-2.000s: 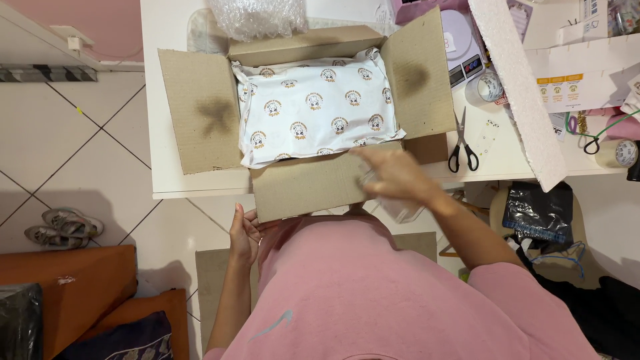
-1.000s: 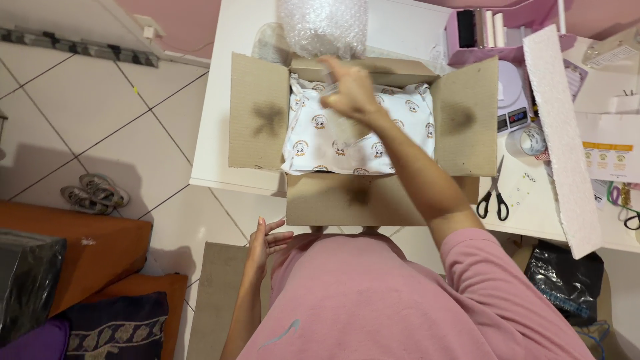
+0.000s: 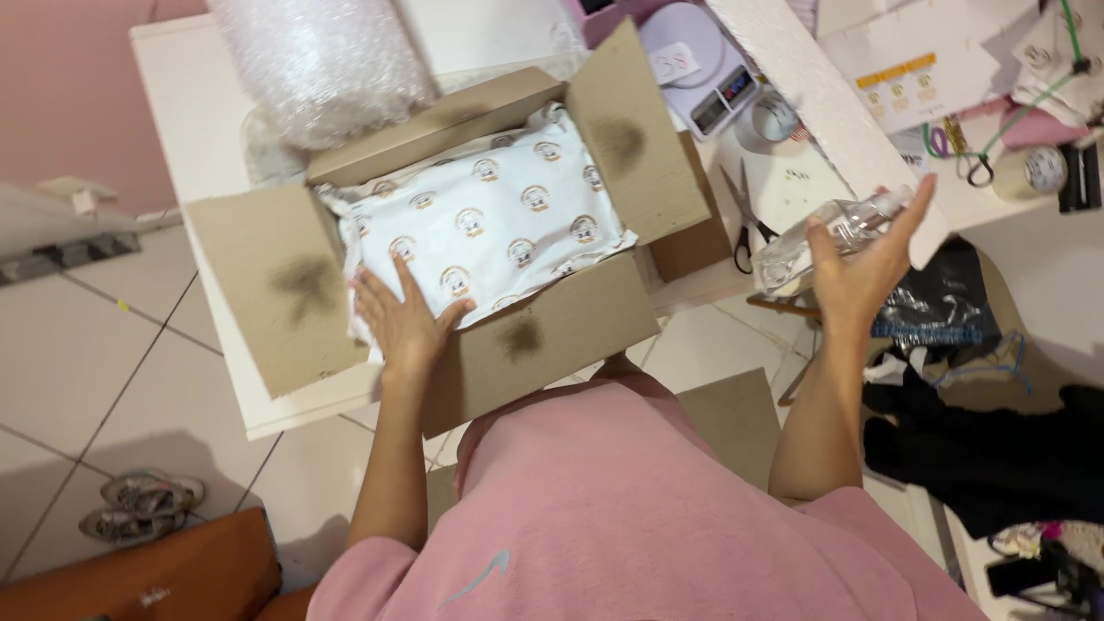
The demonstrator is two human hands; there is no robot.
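Observation:
An open cardboard box point(image 3: 552, 345) stands at the table's front edge, its flaps spread and marked with dark damp-looking patches. Inside lies a bundle wrapped in white printed paper point(image 3: 470, 220). My left hand point(image 3: 404, 323) rests on the bundle's lower left corner with its fingers spread. Out to the right of the box, my right hand point(image 3: 854, 267) holds a clear spray bottle point(image 3: 806, 250), tilted, its nozzle end toward the upper right. Black-handled scissors point(image 3: 746, 220) lie on the table between the box and the bottle.
Bubble wrap point(image 3: 323, 69) lies behind the box on the white table point(image 3: 228, 345). A lilac digital scale point(image 3: 694, 65), a tape roll point(image 3: 774, 116) and a long white foam strip point(image 3: 828, 103) are to the right. A black plastic bag point(image 3: 940, 285) sits below the table's right part.
My left hand has moved up from below the box onto the wrapped bundle. My right hand has gone from over the box to its right, and now holds the bottle. The view has shifted.

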